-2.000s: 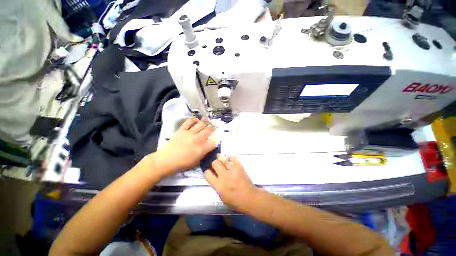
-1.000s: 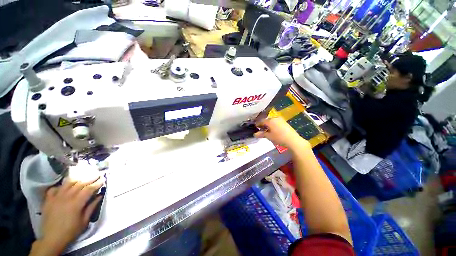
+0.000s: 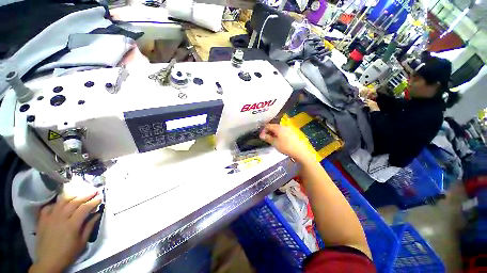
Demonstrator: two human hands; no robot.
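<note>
The light-grey panel (image 3: 25, 187) lies under the left end of the white sewing machine head (image 3: 101, 128), near the presser foot. My left hand (image 3: 63, 224) rests flat on it, fingers towards the needle area, with a dark strip (image 3: 95, 224) showing beside the fingers. My right hand (image 3: 280, 139) is at the machine's right base, its fingertips at the dark bundle of small pieces (image 3: 250, 141). Whether the fingers pinch a piece cannot be told. The yellow-handled thread snips (image 3: 246, 163) lie on the table just in front of the bundle.
The control panel (image 3: 173, 126) is on the machine front. A yellow-taped packet (image 3: 319, 139) lies right of the machine. An edge ruler (image 3: 213, 213) runs along the front table edge. Blue crates (image 3: 280, 234) stand below. A person in black (image 3: 408, 125) sits at the right among grey cloth.
Over two seconds the view has swung right. My right hand has moved from beside my left hand to the dark bundle. My left hand has stayed on the grey panel.
</note>
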